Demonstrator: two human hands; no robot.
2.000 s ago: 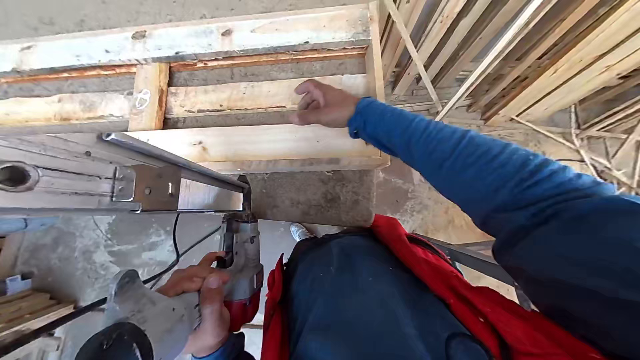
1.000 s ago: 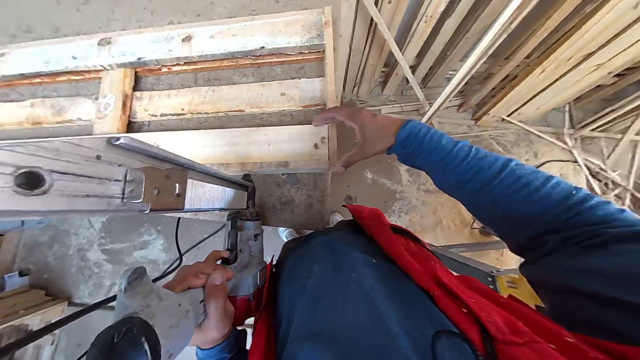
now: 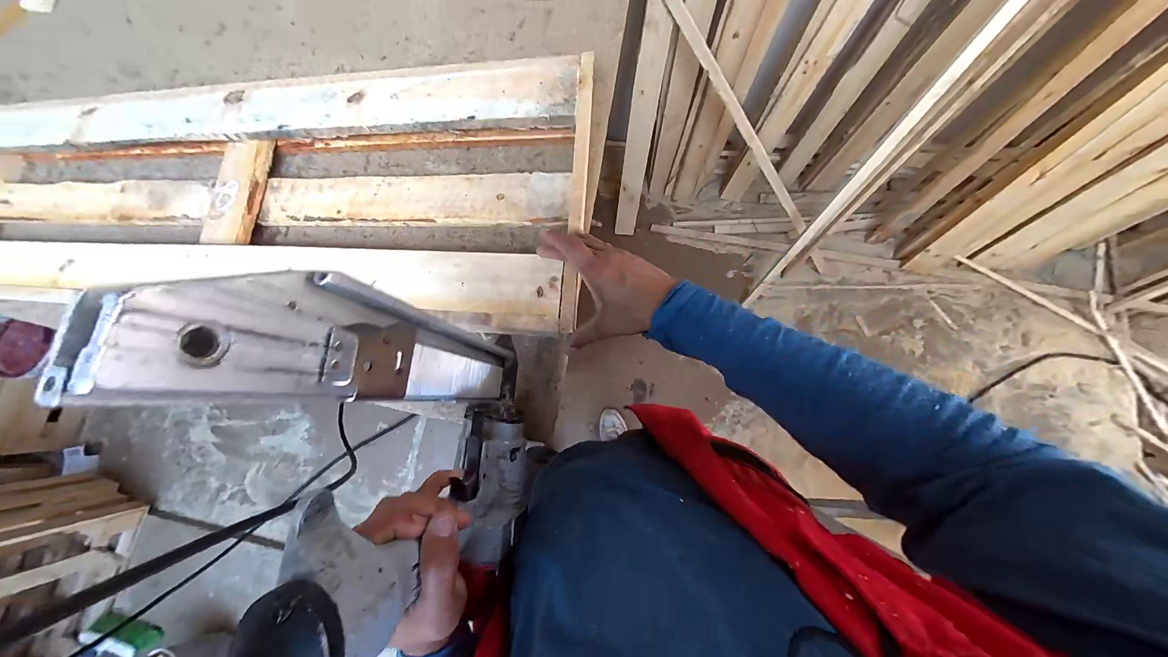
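My left hand (image 3: 424, 552) is closed around the handle of a corded power tool (image 3: 502, 484) at the lower centre. A long metal plate or guard with a round hole (image 3: 274, 347) reaches left from the tool, over a wooden frame (image 3: 420, 274). The frame is made of boards with a short cross block (image 3: 239, 192) between them. At its right end, my right hand (image 3: 616, 283) rests on the end board (image 3: 581, 173), thumb and fingers spread around the corner. Whether the metal part touches the wood cannot be told.
Many long wooden strips (image 3: 821, 100) lean and lie at the upper right. Thin loose sticks (image 3: 1031, 292) are on the floor. A black cable (image 3: 173, 547) crosses the lower left, near stacked wood (image 3: 64, 529). A shoe (image 3: 612, 423) shows beside the frame.
My right hand was above the frame boards two seconds ago and has moved to the corner of its right end. My left hand has stayed on the power tool.
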